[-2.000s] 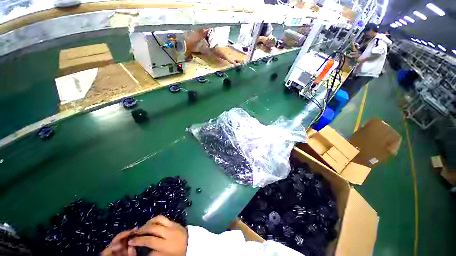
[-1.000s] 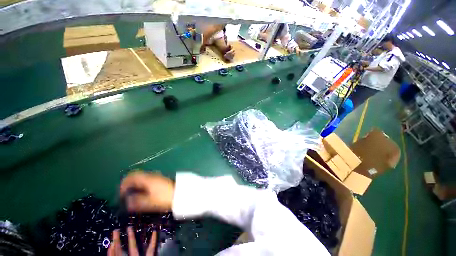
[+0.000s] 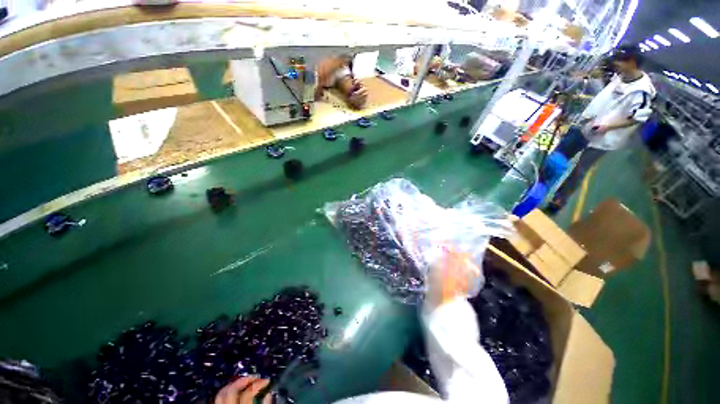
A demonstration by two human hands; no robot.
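Observation:
My right hand (image 3: 451,276) is blurred at the clear poly bag (image 3: 395,229) of dark parts, above the open carton of black parts (image 3: 513,331); whether it holds anything is unclear. My left hand (image 3: 243,390) is cut off by the bottom edge, fingers at the heap of small black clips (image 3: 268,331). A dark bit shows beside its fingertips, but its grip is hidden. A black housing (image 3: 219,197) stands on the green belt surface (image 3: 150,276), with others farther along. Wired round units (image 3: 159,184) lie in a row near the far edge.
A white shelf edge (image 3: 181,35) crosses the top. Beyond the belt are a grey-white box machine (image 3: 272,99) and another person's hand (image 3: 355,95). An empty carton (image 3: 553,245), blue stool (image 3: 537,193), white machine (image 3: 505,118) and standing person (image 3: 620,110) are at right.
My right hand has moved from above the heap to the bag and carton. Another black housing now stands on the belt, at the left of the housings. My left hand shows less, lower in the picture.

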